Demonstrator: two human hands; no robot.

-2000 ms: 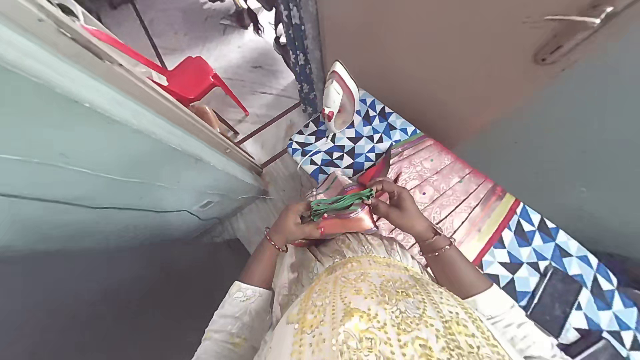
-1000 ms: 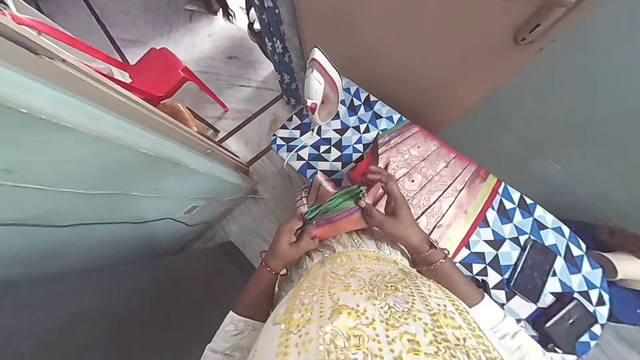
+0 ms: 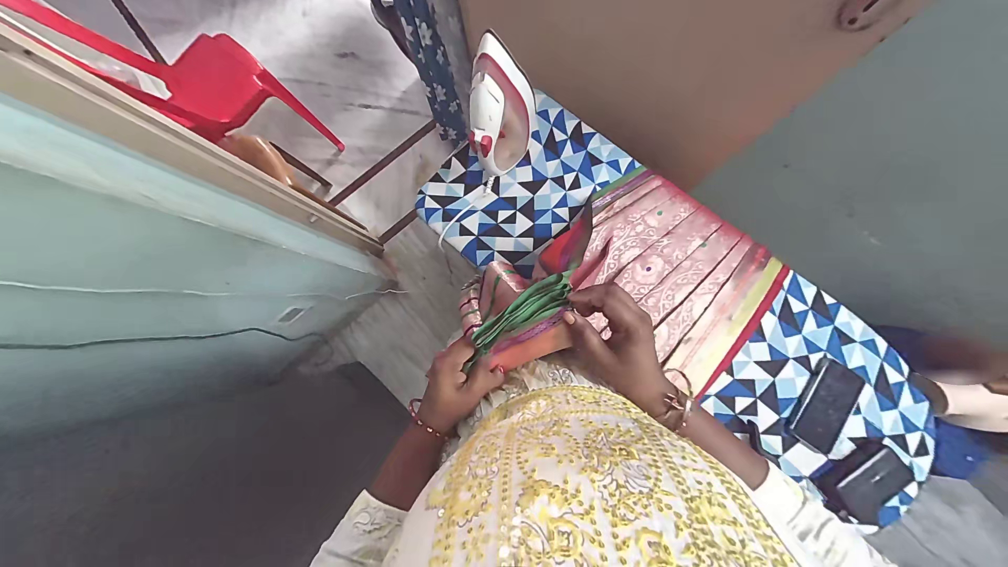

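My left hand (image 3: 457,386) grips the left end of a stack of green-edged fabric pleats (image 3: 524,311), and my right hand (image 3: 618,342) pinches their right end. The pleats are held close to my waist, with an orange and purple border along the near side. Beyond them the pink patterned part of the cloth (image 3: 646,244), laid in long folds, lies across an ironing board (image 3: 551,165) with a blue, black and white triangle cover. A white and red electric iron (image 3: 500,110) rests on the board's far end, its cord trailing down.
Two dark flat objects, one a black case-like item (image 3: 827,405) and one beside it (image 3: 870,480), lie on the board's right end. Behind a door frame at the left stands a red plastic chair (image 3: 216,83). A blue-green wall (image 3: 157,260) runs along the left, and another person's limb shows at the far right.
The pleats in my hands looked narrow and level two seconds ago; now they are tilted and show more green fabric. The view has shifted somewhat.
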